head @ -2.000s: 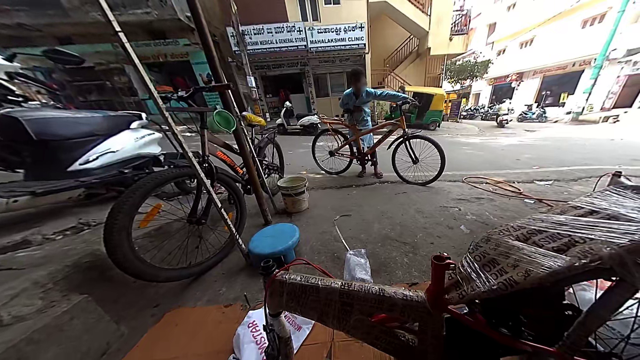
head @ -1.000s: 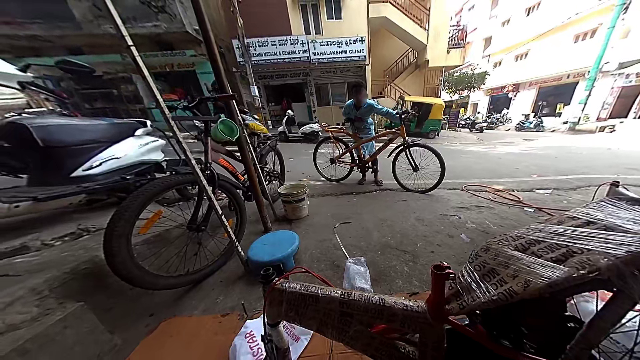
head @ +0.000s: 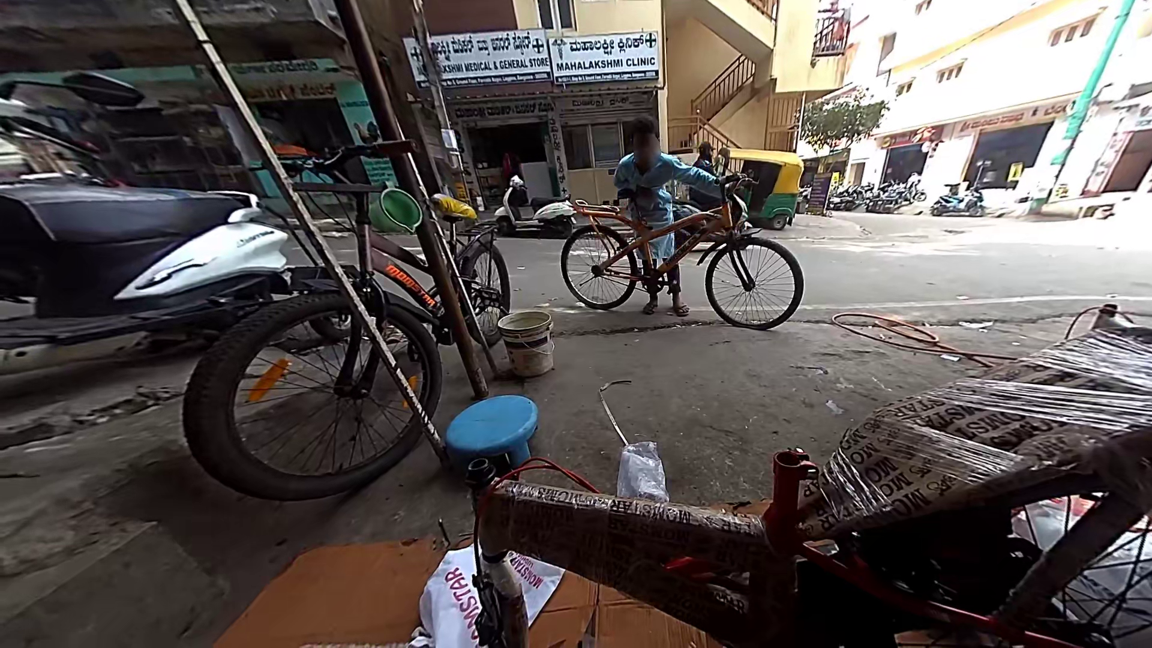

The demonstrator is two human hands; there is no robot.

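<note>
Neither my left hand nor my right hand shows in the head view. Close in front is a bicycle frame wrapped in printed packing material (head: 630, 535), with a red seat tube (head: 786, 504) standing up from it. A white printed plastic bag (head: 459, 594) lies on flattened cardboard (head: 315, 598) beneath the frame's front end. Just beyond are a blue plastic stool (head: 492, 427) and a clear plastic bag (head: 642, 472). At right, more of the wrapped bicycle (head: 945, 441) is covered in clear film.
A black bicycle (head: 310, 396) leans near a metal pole (head: 432, 234), with a paint bucket (head: 527, 344) beside it. A person (head: 657, 189) stands holding an orange bicycle (head: 675, 243) at the road's edge. A scooter (head: 180, 252) is at left; an orange hose (head: 900, 333) lies at right.
The person with the orange bicycle has leaned and shifted posture slightly, still holding it. The wrapped frame and the stool stay where they were.
</note>
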